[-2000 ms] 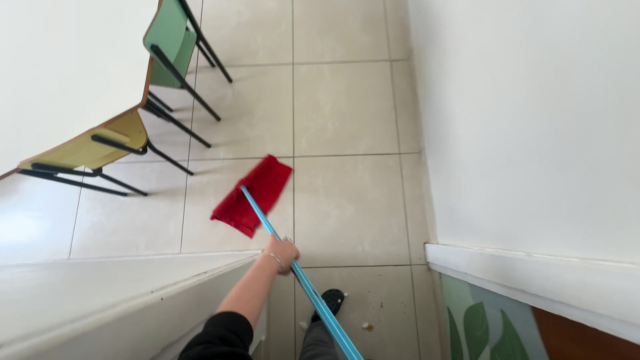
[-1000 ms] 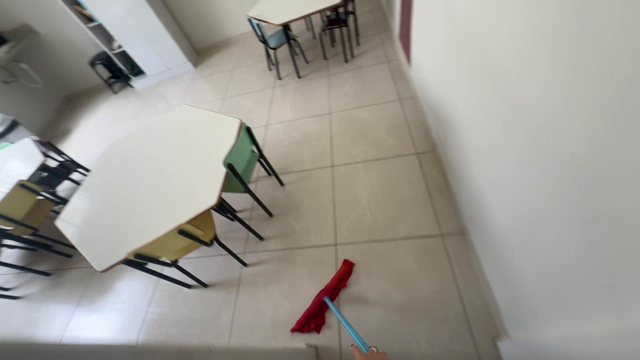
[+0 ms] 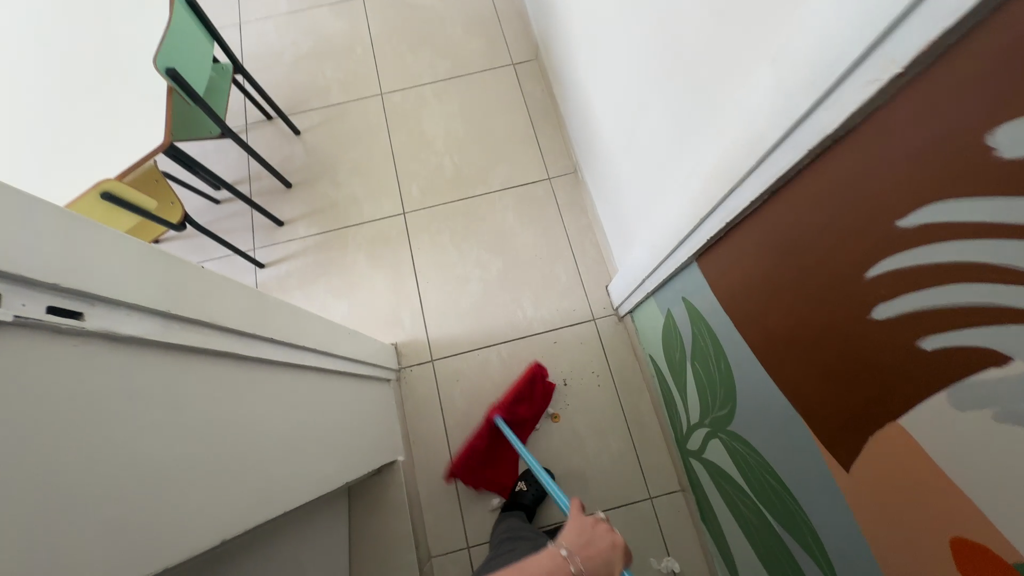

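Note:
My left hand (image 3: 594, 538), with a bracelet at the wrist, is closed around the light blue pole (image 3: 532, 464) at the bottom of the view. From it the pole slants up and left to a floor squeegee or mop head covered by a red cloth (image 3: 508, 432), which lies on the tiles, blurred at its edges. The cloth is right beside a black shoe (image 3: 528, 490). Small crumbs (image 3: 565, 382) and a small yellowish-brown bit (image 3: 555, 417) are on the floor at the cloth's right. My right hand is not in view.
A white door or panel (image 3: 200, 416) stands at the left, and a white wall (image 3: 688, 120) meets a painted wall (image 3: 800, 400) at the right. Beyond are a white table (image 3: 72, 88), a green chair (image 3: 196, 88) and a yellow chair (image 3: 136, 204). Whitish debris (image 3: 666, 565) lies at the bottom.
The view has swung out over the room and back down. The red cloth, earlier on tiles beyond the doorway, is now close by the shoe, inside the passage. My left hand still grips the pole.

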